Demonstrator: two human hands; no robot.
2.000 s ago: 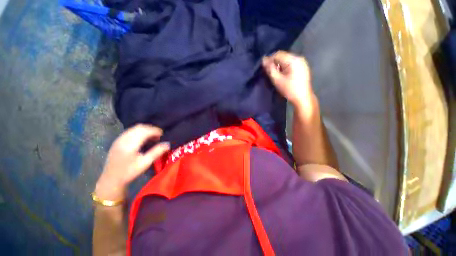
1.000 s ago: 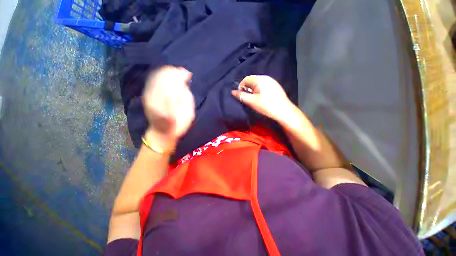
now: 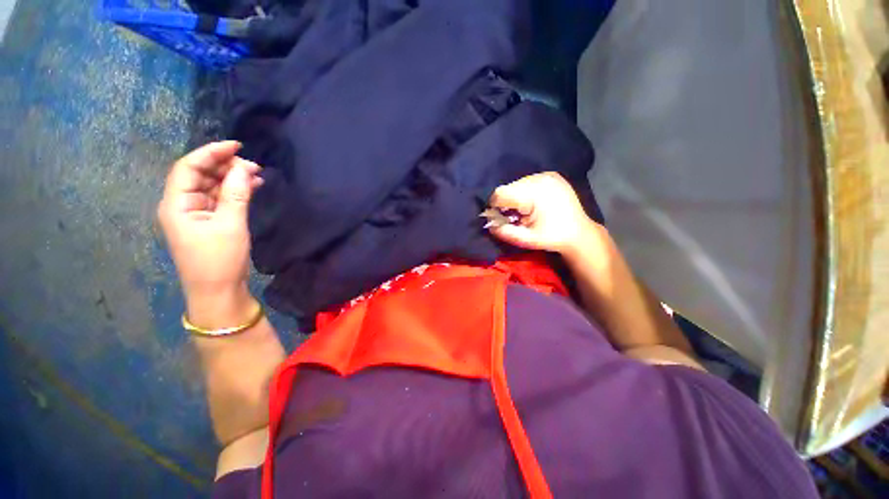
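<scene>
A dark navy garment [image 3: 341, 127] lies spread over the lap, with folds and a shinier crumpled strip running diagonally across its middle. My right hand [image 3: 541, 212] is closed around small thread snips [image 3: 495, 218], whose short twin tips stick out toward the left above the cloth. My left hand [image 3: 210, 200] is raised at the left edge of the garment, palm partly up, fingers curled and apart. I see nothing held in it; a fine thread could not be made out. The snips' body is hidden in my right hand.
A blue plastic crate [image 3: 185, 31] stands at the top left, with dark cloth in it. A grey-sided table with a tan, tape-edged top [image 3: 846, 195] is close on the right. The worn blue-and-grey floor [image 3: 97, 244] shows at the left. A red apron [image 3: 419, 326] covers the waist.
My left hand has moved from over the garment out to its left side. My right hand has shifted slightly right and down, and the snips' tips show more clearly. The cloth is folded differently.
</scene>
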